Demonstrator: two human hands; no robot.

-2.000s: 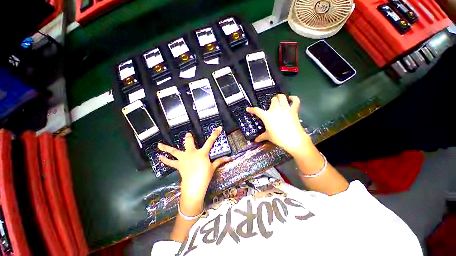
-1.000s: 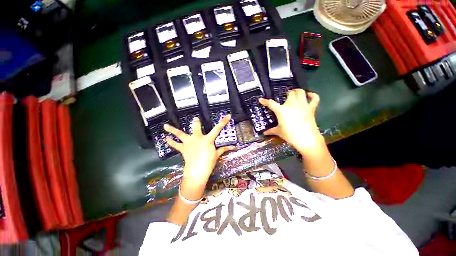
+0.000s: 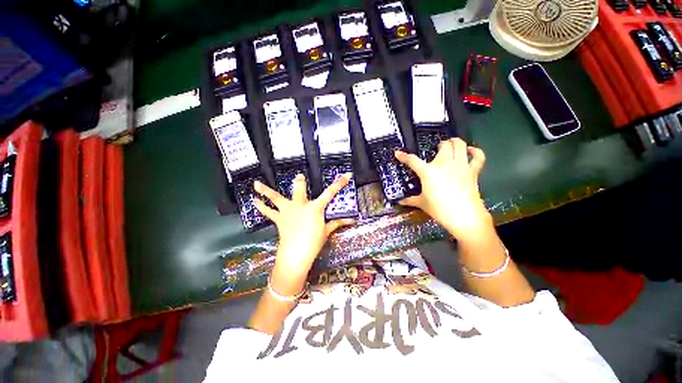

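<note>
Several open flip phones lie in the near row of the black foam tray, screens away from me, keypads toward me. The leftmost phone screen and most others look white and lit; the middle phone screen looks greyer. My left hand is spread, with fingertips on the keypads of the three left phones. My right hand has fingertips on the keypads of the two right phones. Both hands hold nothing. Closed phones or covers with gold emblems and white labels fill the far row.
A battery-like block lies at the tray's near edge, by shiny plastic film. Right of the tray are a small red phone, a smartphone and a desk fan. Red trays stand at left and right.
The view has shifted, so the bench appears further right. Several phone screens have turned from dark or grey to white. Both hands remain spread over the keypads.
</note>
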